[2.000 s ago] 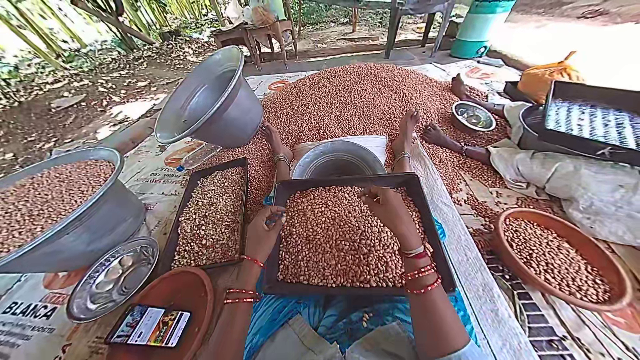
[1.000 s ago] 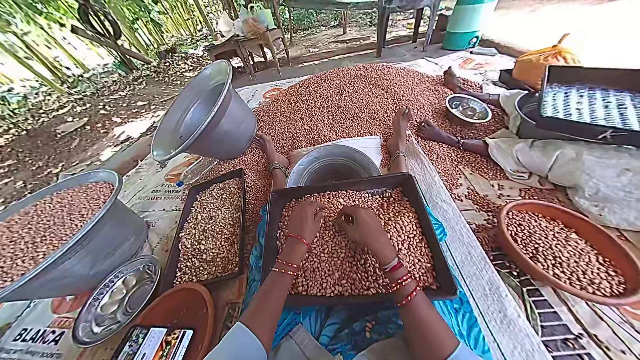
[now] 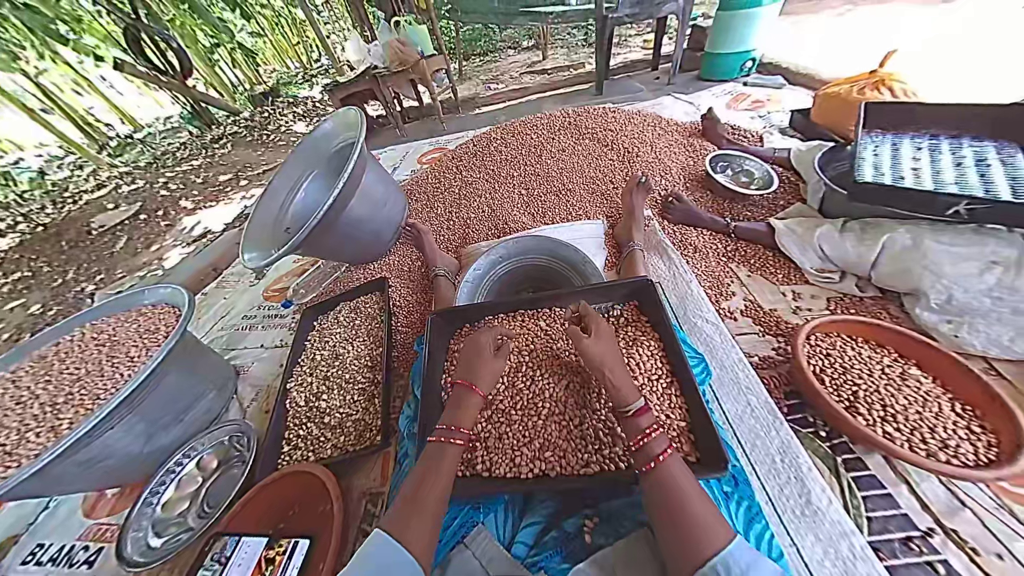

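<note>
A dark rectangular tray [image 3: 700, 400] full of reddish-brown nuts or seeds [image 3: 544, 424] rests over my lap, its far edge against a round metal basin [image 3: 528, 268]. My left hand [image 3: 484, 360] is over the tray's left half, fingers curled, with thumb and fingertips close together. Over the upper right part is my right hand [image 3: 594, 340], its fingers bent and raised. Whether either hand pinches a single nut cannot be made out. Left of the tray lies a narrower dark tray [image 3: 388, 360] of paler pieces.
A large heap [image 3: 552, 160] of the same nuts spreads ahead. On the left are a tilted metal pot [image 3: 360, 200], a full metal tub [image 3: 176, 376], a steel plate [image 3: 136, 536] and a clay bowl [image 3: 320, 488] with a phone. At right are another clay bowl [image 3: 992, 400] and another person's legs [image 3: 752, 232].
My hands were close together over the nuts a second ago; now they are apart, the left further left and the right further right.
</note>
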